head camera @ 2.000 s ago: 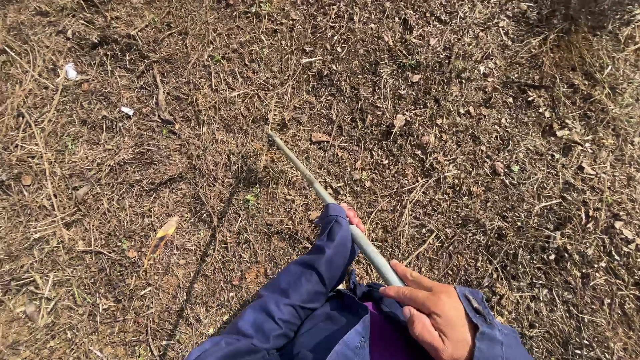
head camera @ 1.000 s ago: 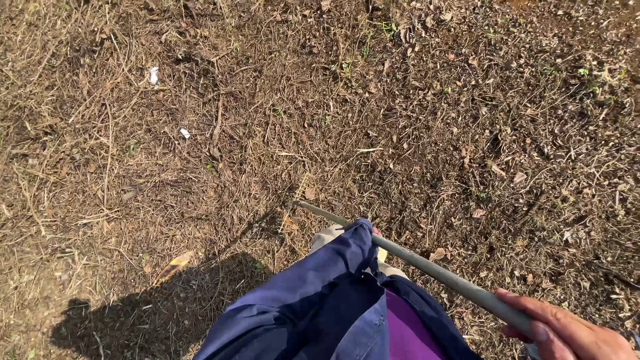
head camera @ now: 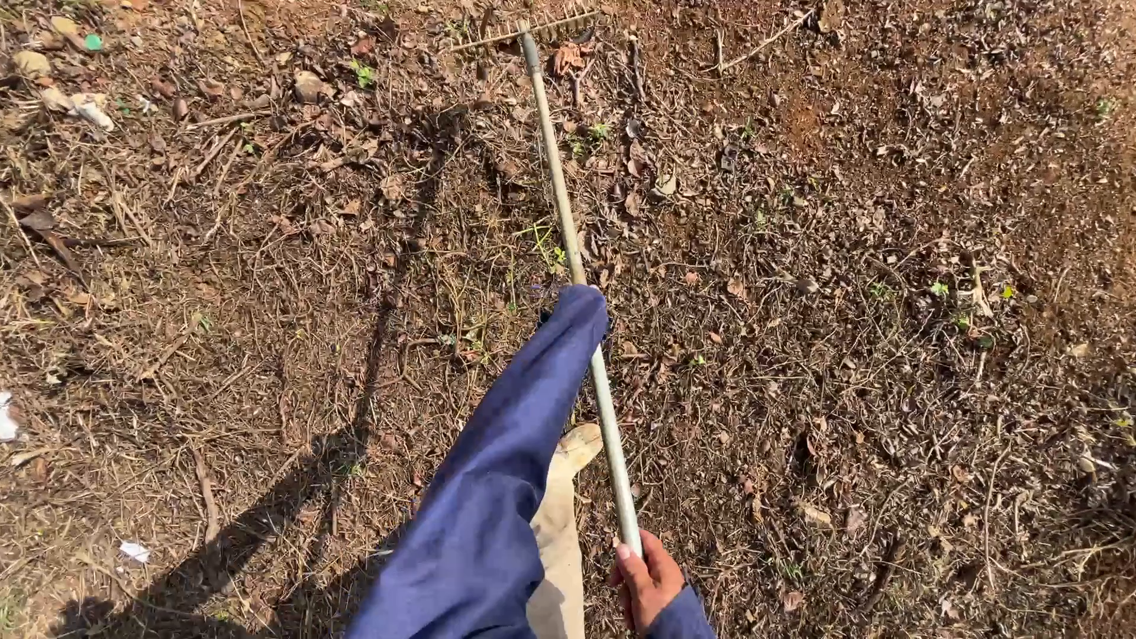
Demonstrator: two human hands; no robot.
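A garden rake's pale pole handle (head camera: 559, 191) runs from the bottom middle up to the toothed rake head (head camera: 479, 41) on the ground at the top. Around the handle's lower end my right hand (head camera: 652, 577) is closed, thumb along the top. Farther up the pole, a long blue sleeve (head camera: 506, 435) reaches it; the cuff covers my left hand, which is bent around the shaft but cannot be made out. Some brown leaves (head camera: 568, 60) lie against the rake's teeth.
Dry grass, twigs and leaf litter cover the soil. Stones (head camera: 32, 64) and white scraps (head camera: 92, 112) lie upper left, another white scrap (head camera: 134, 551) lower left. Beige trouser cloth (head camera: 557, 532) shows below the left sleeve. A long shadow crosses the left side.
The rake now reaches far forward, its head in plain view at the top. The pole points more straight ahead than before. The view has shifted over the ground.
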